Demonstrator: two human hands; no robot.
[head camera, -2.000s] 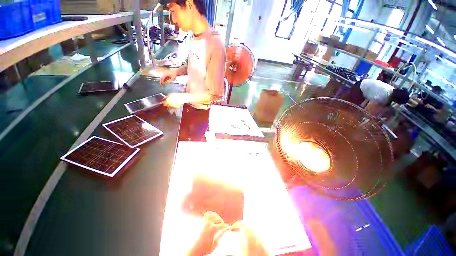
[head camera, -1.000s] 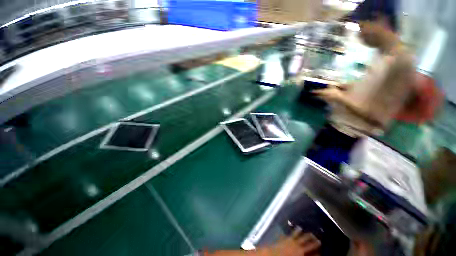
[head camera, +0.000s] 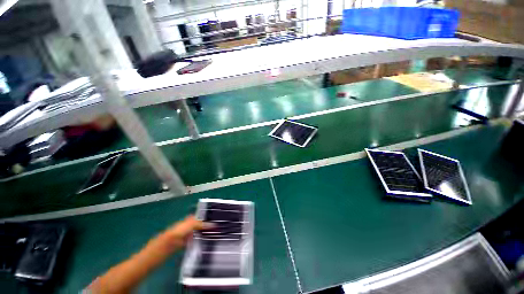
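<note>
My left hand (head camera: 192, 228) reaches in from the lower left, blurred, and grips the left edge of a small solar panel (head camera: 221, 258). The panel's gridded front faces up, over the green bench, left of a pale seam line. My right hand is not in view. Two more small panels (head camera: 395, 172) lie on the bench at the right; they touch or overlap, and the right one (head camera: 445, 177) shows a bright reflection. The light box (head camera: 448, 274) is cut off at the lower right, its grey top unlit.
The green conveyor (head camera: 230, 146) runs beyond the bench, with a panel (head camera: 294, 132) in the middle and another (head camera: 102, 172) at the left. Dark panels or parts (head camera: 41, 251) lie at the lower left. A pale post (head camera: 135, 129) and white shelf (head camera: 276, 63) stand beyond, with a blue crate (head camera: 396, 23).
The view has swung left. My left hand has moved from the light box to the bench and now has a panel in its grip. The light box glare is gone; my right hand is out of view.
</note>
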